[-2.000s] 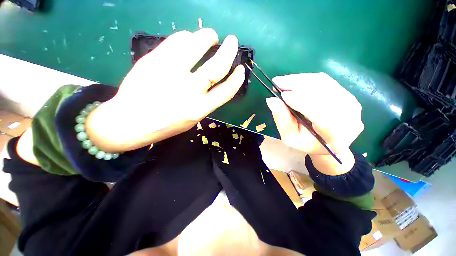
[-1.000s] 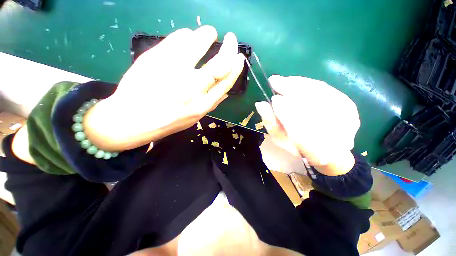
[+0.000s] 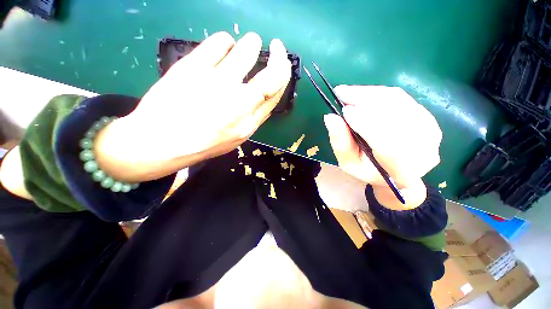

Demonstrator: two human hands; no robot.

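A black plastic housing [image 3: 175, 53] lies on the green mat, mostly hidden under my left hand [image 3: 205, 108]. The hand lies over it with fingers pointing to its right end, index finger and thumb near that end; whether anything is between them cannot be told. My right hand [image 3: 386, 133] holds black tweezers [image 3: 367, 149]. Their two tips are apart, just right of the housing, and no part shows between them. Both hands are overexposed.
Black housings [image 3: 525, 84] are stacked at the right edge, with more black parts [image 3: 42, 7] at upper left. Yellow scraps [image 3: 261, 174] lie on my dark-clothed lap and the mat's edge. Pale slips [image 3: 236, 28] lie behind the housing. Cardboard boxes [image 3: 471, 259] stand below right.
The tweezers' tips were at the housing's right end and are now off it to the right. My left hand has shifted slightly left. Something pale has appeared beside the upper-left parts.
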